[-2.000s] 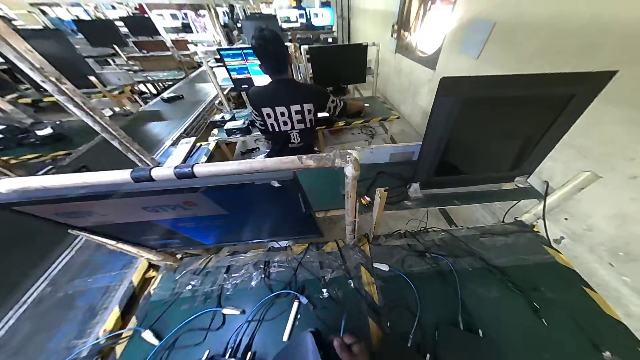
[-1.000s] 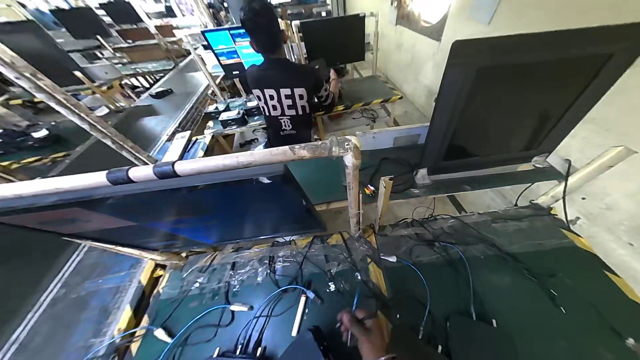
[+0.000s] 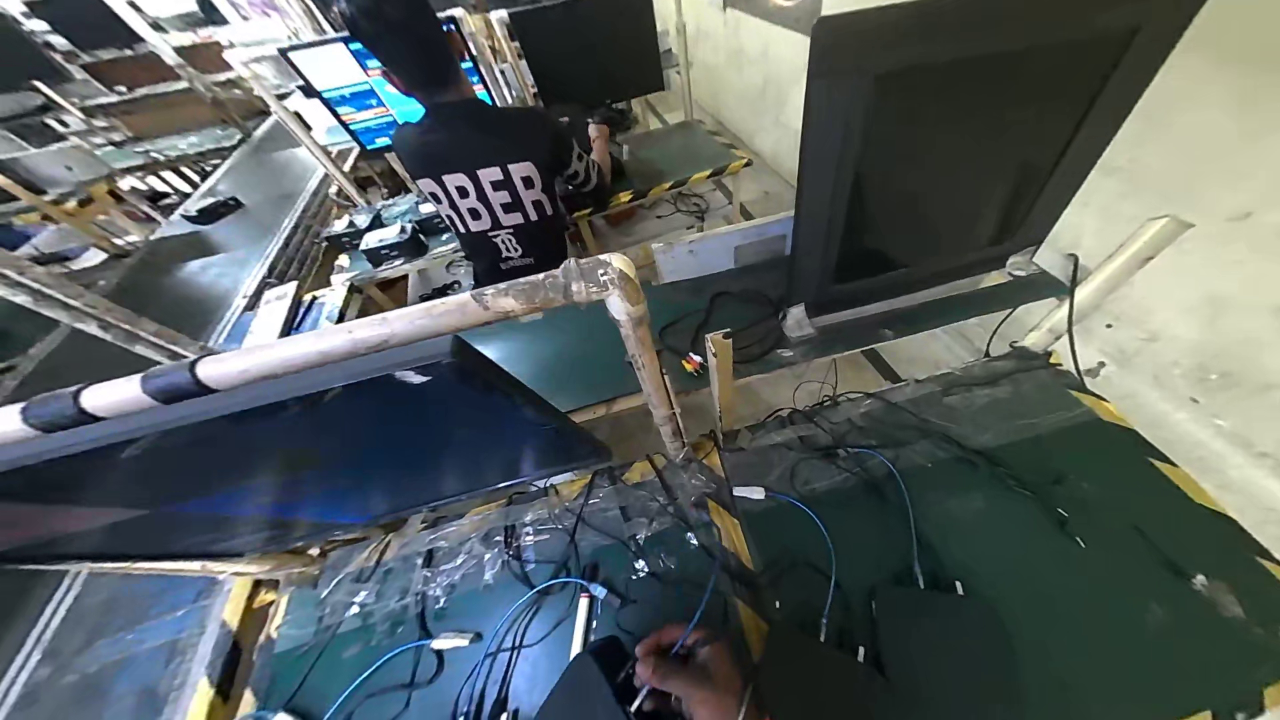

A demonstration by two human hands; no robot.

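Low in the view, my right hand pinches a blue cable between thumb and fingers, at the side of a black box on the green bench mat. A pale plug end shows below the fingertips; whether it sits in the box cannot be told. Left of the hand lies a white and black pen-like stick. Other blue cables with clear plugs and black cables spread over the mat. More dark boxes stand to the right, with a blue cable running to one. My left hand does not show.
A worn pipe rail with an elbow crosses above a tilted screen. Beyond it a person in a black printed shirt faces a lit monitor. A large dark panel leans at the right wall. Yellow-black tape divides the bench mat.
My right hand, barely in view at the lower edge two seconds ago, shows more fully now, beside the black box with the blue cable. The person beyond has an arm reaching to the right.
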